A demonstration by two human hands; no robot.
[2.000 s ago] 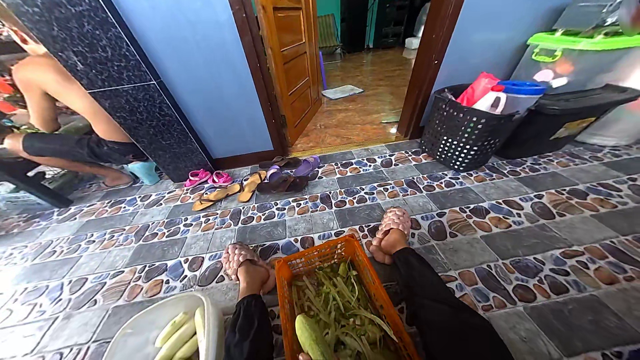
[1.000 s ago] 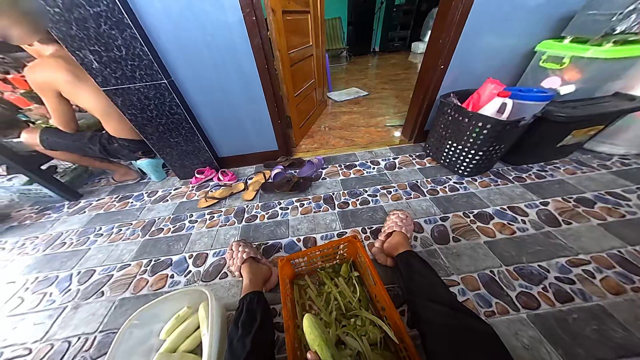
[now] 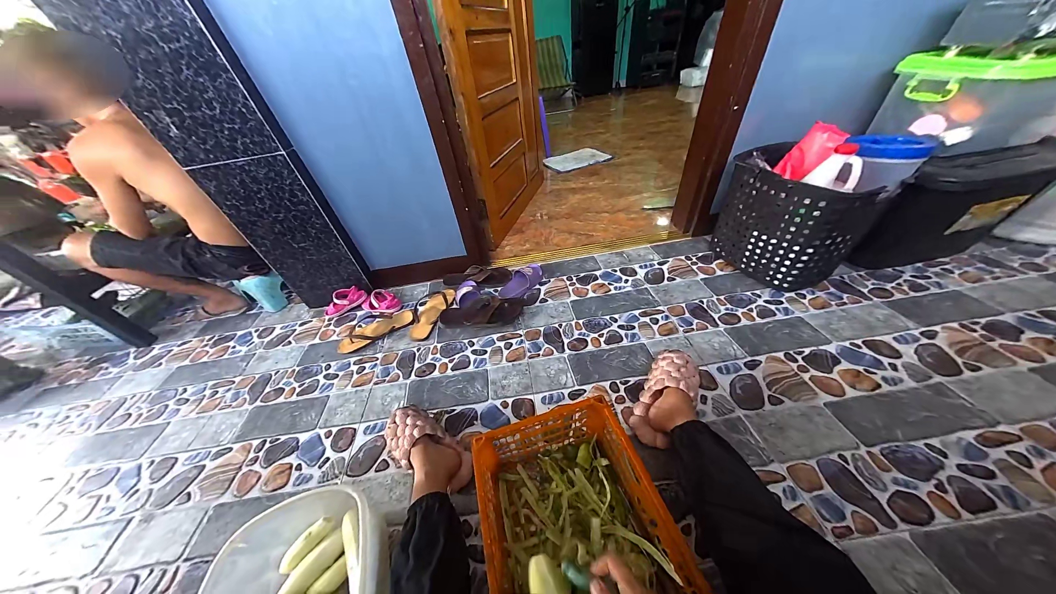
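My right hand (image 3: 615,573) shows only as fingers at the bottom edge, curled at a small green-handled tool (image 3: 577,575), whose working end is hard to make out. Just left of the tool is the pale end of a long green vegetable (image 3: 546,572), cut off by the frame. Both are over an orange plastic crate (image 3: 488,503) between my feet, which holds many green peel strips (image 3: 577,487). My left hand is out of view. Left of the crate, a whitish plastic tub (image 3: 239,544) holds several pale, peeled long vegetables (image 3: 318,561).
Sandals (image 3: 429,313) lie before the open wooden door (image 3: 499,107). A black perforated basket (image 3: 792,231) with containers stands right of the doorway, beside a black bin (image 3: 949,206) and a green-lidded clear box (image 3: 973,91). At left, a person (image 3: 165,181) sits beyond a dark tiled pillar (image 3: 247,165).
Fingers and the green-handled tool now show beside the vegetable at the bottom edge. The vegetable's visible end sits lower than before. At left, the seated person's head and back have come further into view.
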